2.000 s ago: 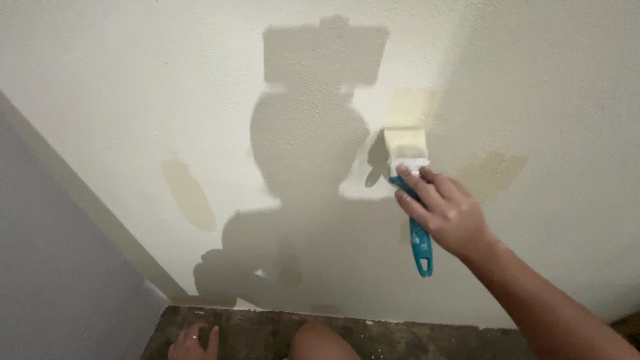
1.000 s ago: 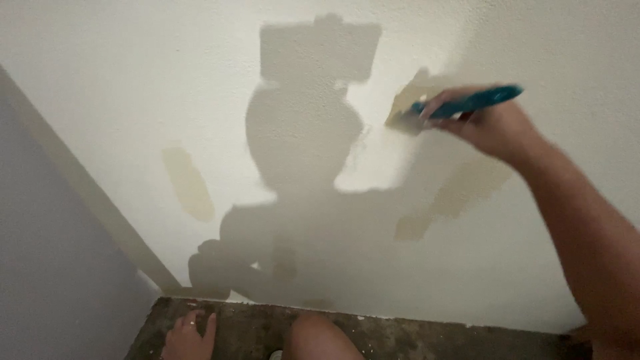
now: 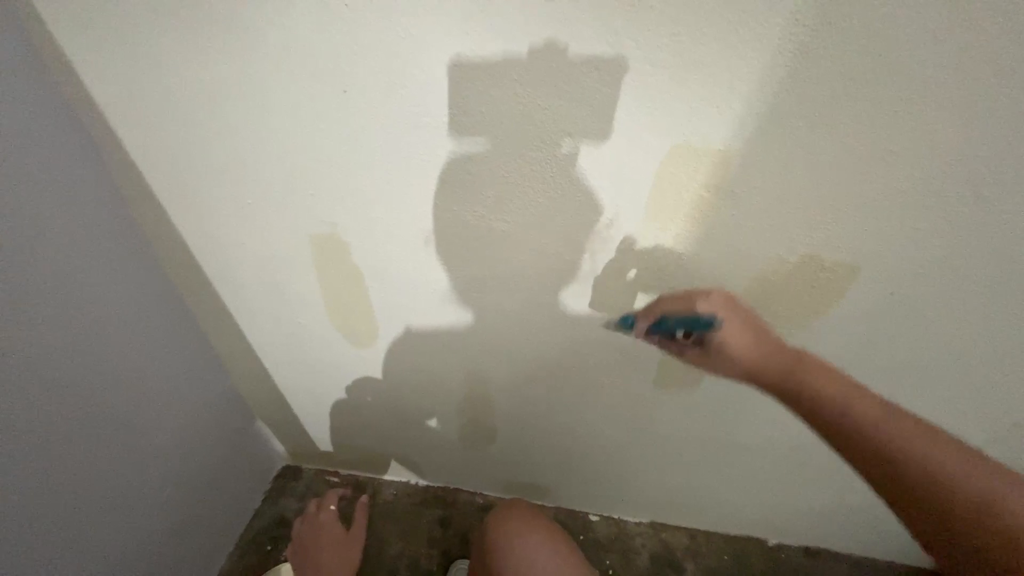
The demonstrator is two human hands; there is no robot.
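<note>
My right hand (image 3: 712, 332) grips a paintbrush by its teal handle (image 3: 680, 325), held near the off-white wall (image 3: 544, 416) right of centre. The brush head points left and is blurred, so I cannot tell whether it touches the wall. Pale yellow paint patches mark the wall: one above my hand (image 3: 684, 192), one to its right (image 3: 804, 288) and a narrow one (image 3: 344, 288) at the left. My left hand (image 3: 328, 534) is low at the left over the dark floor, fingers apart, with a ring on one finger and nothing visible in its grasp.
A grey wall (image 3: 120, 336) meets the off-white one at the left, with a darker painted band (image 3: 184, 272) along the corner. My bare knee (image 3: 532, 540) is close to the wall's foot, above the stained dark floor (image 3: 664, 548). My shadow falls across the wall.
My right hand has moved down and left from the upper yellow patch, keeping hold of the brush. Two seconds ago the brush's bristles were at that patch with its handle pointing down. My left hand stays low.
</note>
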